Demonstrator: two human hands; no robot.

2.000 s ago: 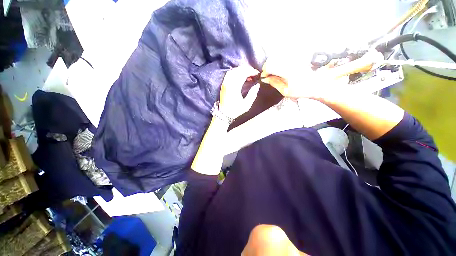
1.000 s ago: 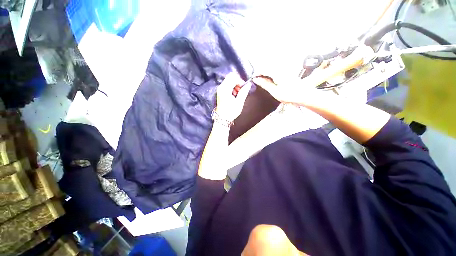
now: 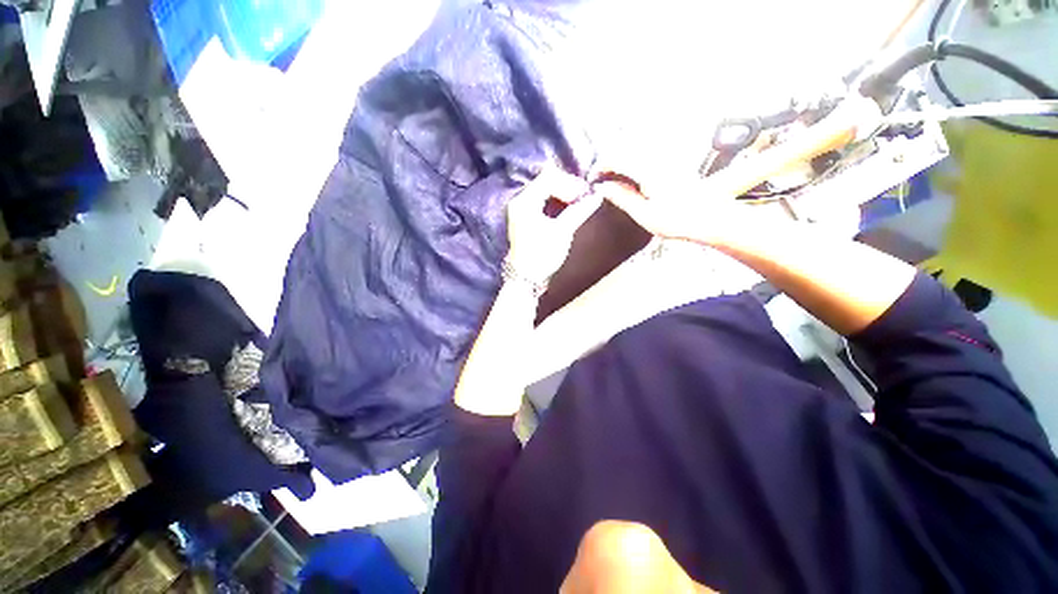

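Observation:
A wrinkled navy garment (image 3: 383, 255) lies spread over the board in front of me. My left hand (image 3: 543, 232), with a bracelet at the wrist, pinches the garment's edge. My right hand (image 3: 632, 209) meets it there, fingertips nearly touching, at the same edge. Glare washes out the fingertips and the cloth just beyond them, so the exact hold is hard to see. The dark pressing buck (image 3: 589, 265) shows between my hands and forearms. The steam iron (image 3: 801, 151) rests at the right, its pale handle towards me.
A blue crate (image 3: 238, 29) stands at the upper left. A navy and checked heap (image 3: 191, 383) lies left of the board. Stacked brown bundles (image 3: 70, 464) are at the lower left. A black hose (image 3: 986, 58) and white cord run at the upper right, above a yellow area (image 3: 1009, 221).
The camera view has shifted, bringing the blue crate into view. My hands stay together at the garment's edge, with the fingers slightly rearranged. The iron has stayed in its place.

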